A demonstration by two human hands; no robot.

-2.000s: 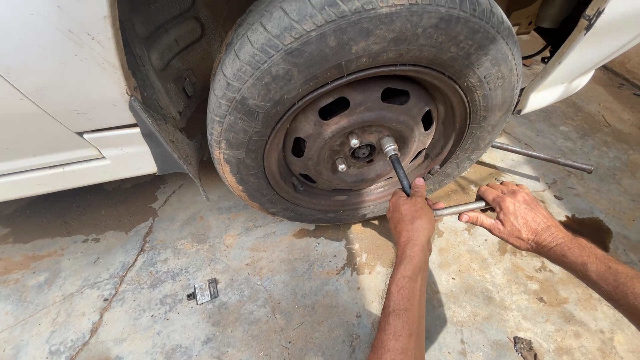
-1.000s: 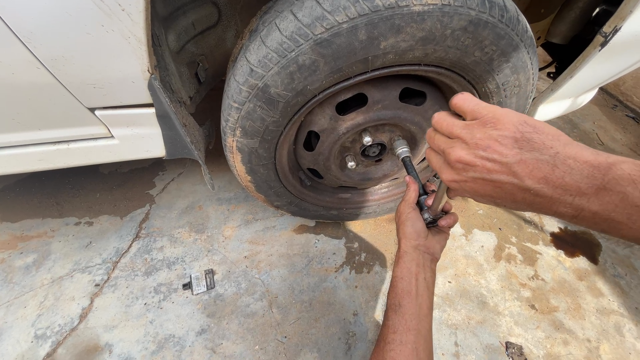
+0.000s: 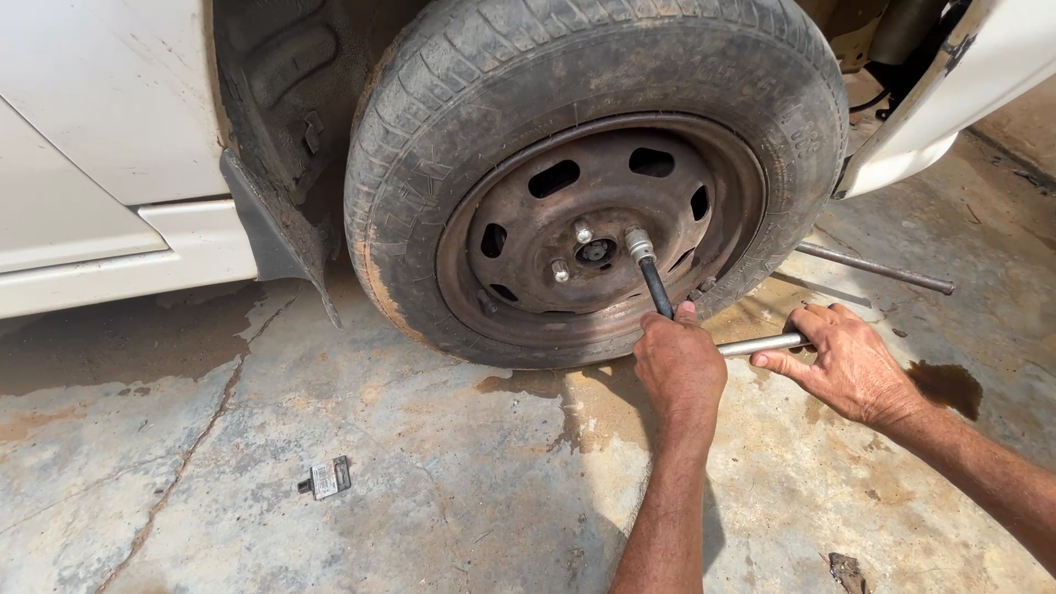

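A steel wheel rim (image 3: 528,214) with a worn tire (image 3: 412,190) is mounted on a white car. A metal socket (image 3: 638,245) sits over the fastener at the right of the hub, on a black extension bar (image 3: 657,289) slanting down toward me. My left hand (image 3: 681,363) is closed around the lower end of that bar, where it meets a steel handle (image 3: 759,344); the joint is hidden in the fist. My right hand (image 3: 846,363) grips the handle's far end, to the right of the left hand. Two lug bolts (image 3: 561,271) show beside the hub center.
A metal pipe (image 3: 879,268) projects from behind the tire at right. On the cracked concrete floor (image 3: 396,511) lies a small labeled black part (image 3: 327,478), and a dark scrap (image 3: 847,572) lies near the bottom edge. A mud flap (image 3: 276,219) hangs left of the tire.
My right hand was up near the rim one second ago, with the handle pointing upward. It is now lower and farther right, and the handle lies nearly level.
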